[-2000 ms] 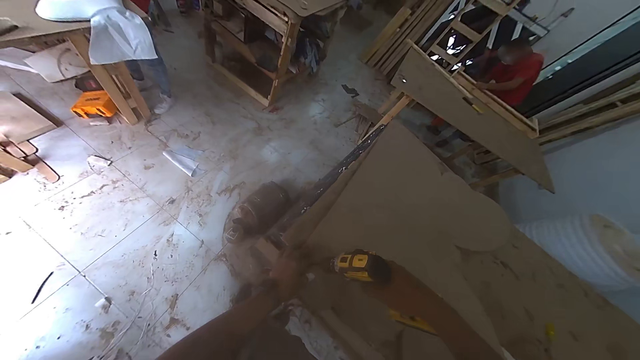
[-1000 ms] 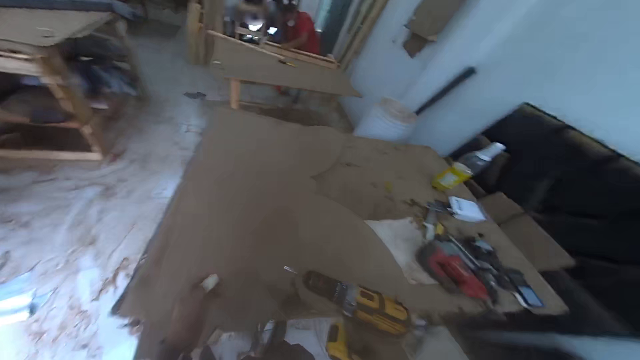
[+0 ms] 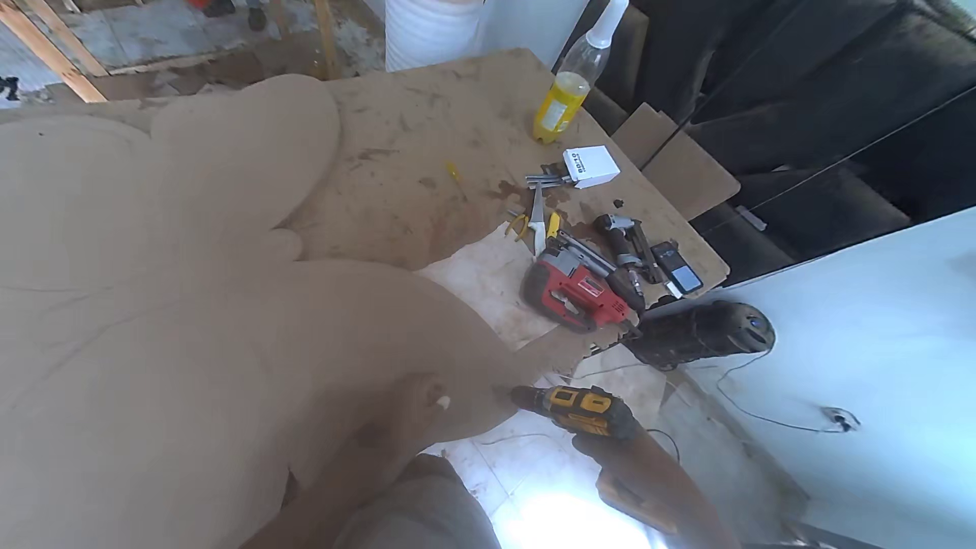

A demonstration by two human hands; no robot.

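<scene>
My right hand grips a yellow and black cordless drill at the lower right of the head view. The drill's front end points left at the rounded edge of a large curved brown board, seemingly touching or just above it. On that board, left of the drill, rests my left hand, closed, with a small pale thing showing at its fingers; what it is cannot be told. The board lies over a worktable. A red jigsaw lies on the table beyond the drill.
Near the jigsaw lie an air nailer, a phone, pliers and a small white box. A bottle with yellow liquid stands farther back. A black tank is on the floor by the wall; dark upholstered pieces stand at right.
The view has swung far to the right, toward the tools and wall. The drill stays in my right hand and now has its front end at the board's rounded edge.
</scene>
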